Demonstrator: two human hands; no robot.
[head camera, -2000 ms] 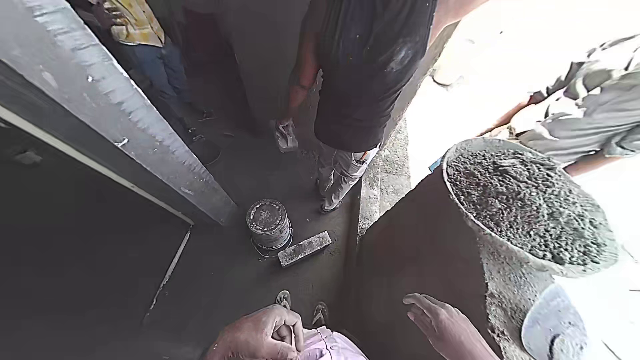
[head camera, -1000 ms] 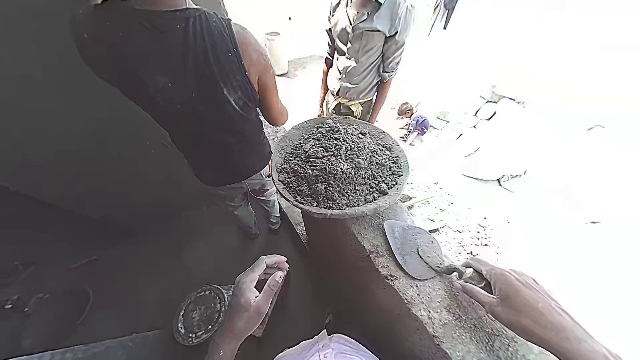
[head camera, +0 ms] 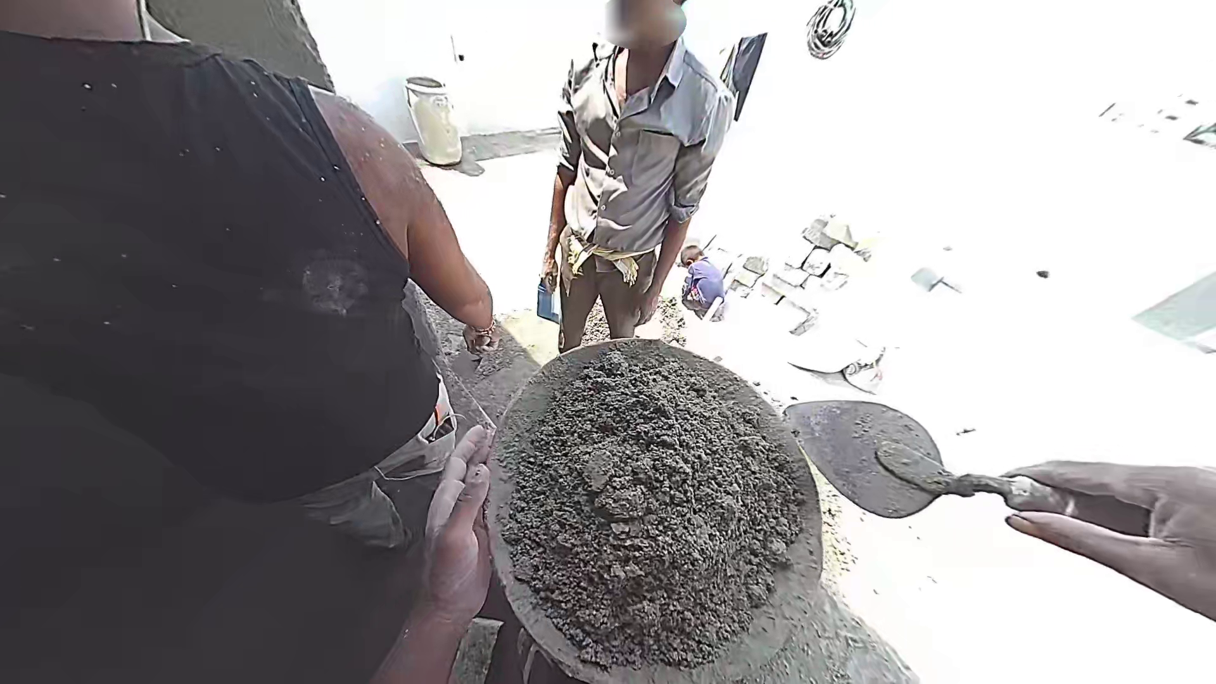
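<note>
A wide round pan point(head camera: 508, 560) heaped with grey mortar point(head camera: 655, 503) stands on the top of a rough wall point(head camera: 845, 632), in the lower middle. My left hand point(head camera: 461, 532) lies against the pan's left rim, its fingers extended upward; whether it grips the rim cannot be told. At the right, my right hand point(head camera: 1130, 522) holds a mason's trowel point(head camera: 864, 456) by its handle. The trowel's rounded, mortar-coated blade points left, beside the pan's right rim.
A person in a dark sleeveless top point(head camera: 209, 266) stands close at the left. Beyond the pan stands a person in a grey shirt point(head camera: 632, 161). Farther back are a small crouching person point(head camera: 704, 283), rubble blocks point(head camera: 817, 261) and a pale drum point(head camera: 435, 123).
My left hand has come to the pan's rim. The trowel, in my right hand a second ago, has been raised beside the pan. The view has swung right and moved closer to the pan.
</note>
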